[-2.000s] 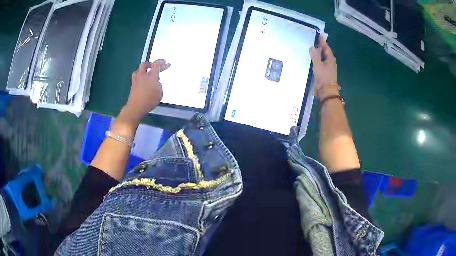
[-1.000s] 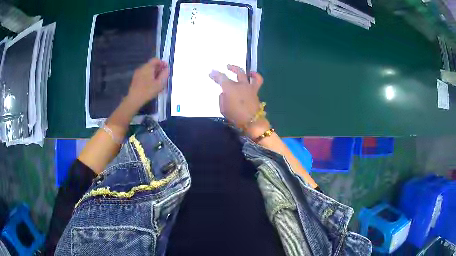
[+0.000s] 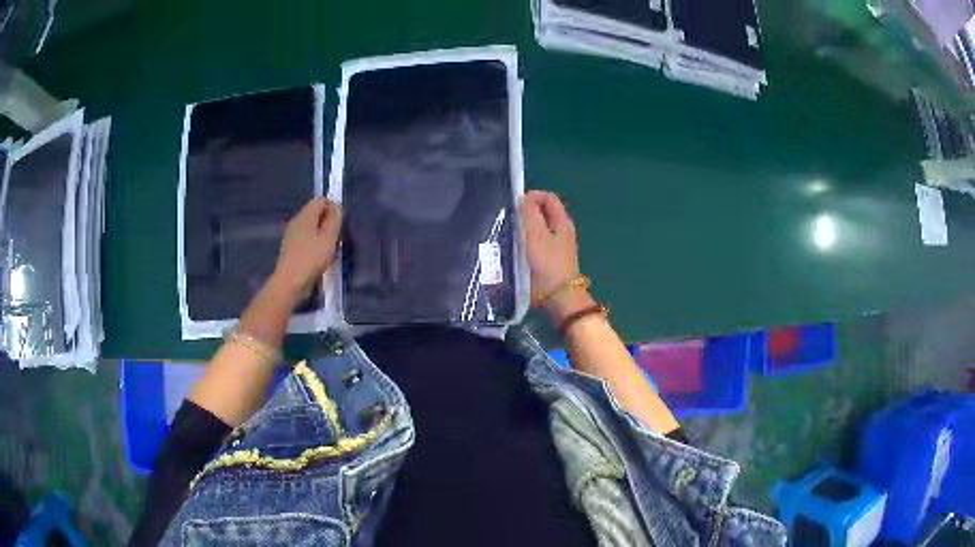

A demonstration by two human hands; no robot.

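Observation:
A tablet with a dark screen (image 3: 422, 182) lies on its white foam sleeve in front of me, with a small white label near its lower right corner. My left hand (image 3: 312, 241) grips its left edge, and my right hand (image 3: 548, 244) grips its right edge. Fingertips under the sleeve are hidden. A second dark tablet (image 3: 251, 192) lies on a white sleeve just to the left, partly behind my left hand.
A tablet stack (image 3: 48, 235) stands at the far left, and more stacks (image 3: 668, 48) stand at the back right of the green bench (image 3: 684, 203). Blue bins (image 3: 796, 347) and a blue stool (image 3: 829, 508) are below the bench edge.
Both tablet screens were lit two seconds ago; the left one went dark first, and now the right one is dark too. My right hand has left the screen and taken the right edge.

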